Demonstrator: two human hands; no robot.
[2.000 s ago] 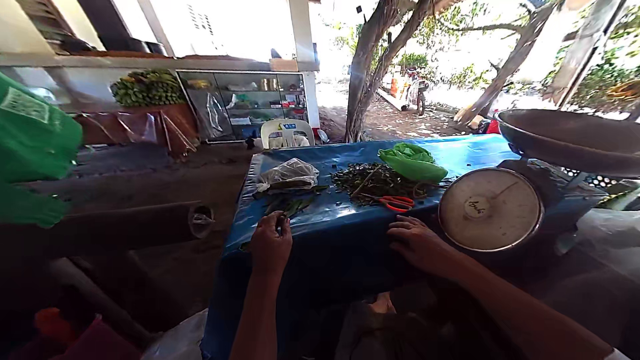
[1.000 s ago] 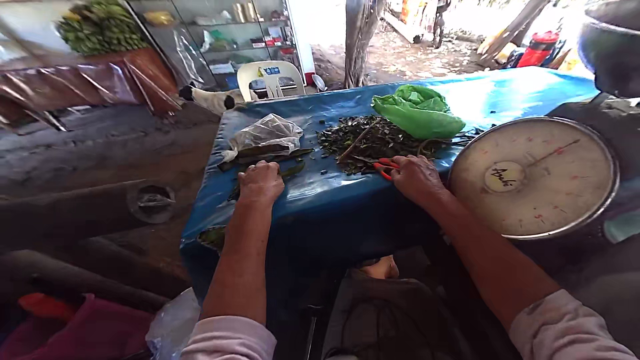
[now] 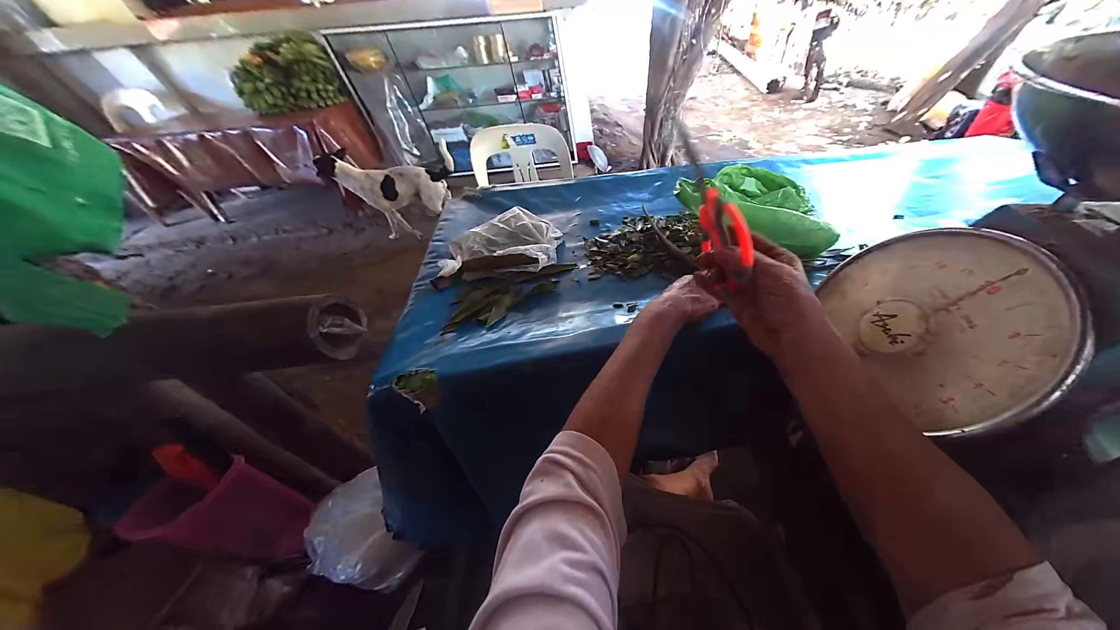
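My right hand grips red-handled scissors, raised above the table's near edge with the blades pointing up. Against it, at its left, is my left hand, which seems to hold a dark, thin leaf or pod; the fingers are partly hidden. Beyond the hands lies a heap of dark cut leaf pieces, with a green plastic bag at its right. Long green leaves lie farther left on the blue table cover, beside a clear plastic bag.
A large dial scale stands close to my right forearm. Beyond the table are a white plastic chair and a black-and-white dog. A thick dark pipe and a pink container are on the left, near the floor.
My right hand has lifted the scissors, which lay on the table in the earliest frame. My left hand has moved right, from the long leaves to beside my right hand.
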